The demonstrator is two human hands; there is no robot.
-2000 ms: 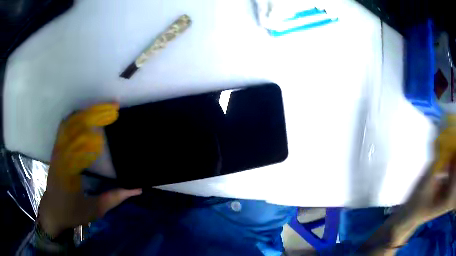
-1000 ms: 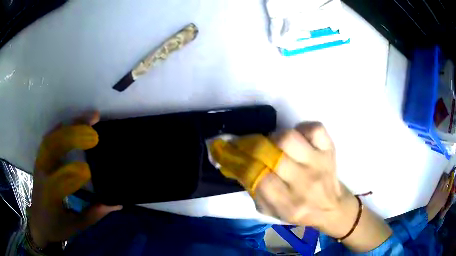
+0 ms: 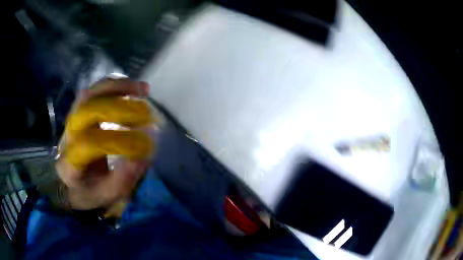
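Observation:
The view is blurred. The black glossy phone (image 3: 330, 203) lies on the white tabletop (image 3: 243, 81) at the lower right, with two white light streaks on its glass. My left hand (image 3: 109, 137) is at the left, off the table and away from the phone. Yellow cots cover some of its curled fingers. Small white glints show between the fingers; I cannot tell whether it holds anything. My right hand cannot be made out. The mottled scraper (image 3: 365, 144) lies above the phone.
A black object (image 3: 299, 18) is at the table's far edge. A whitish blurred item (image 3: 425, 165) lies near the right edge. A red object (image 3: 241, 216) shows beside the table's near edge. Shiny clear plastic (image 3: 104, 71) is at the left. A yellowish-brown blur (image 3: 447, 236) is at lower right.
The view has swung left, so phone and scraper appear farther right. My left hand has let go of the phone and moved off to the left. My right hand is no longer seen on the glass.

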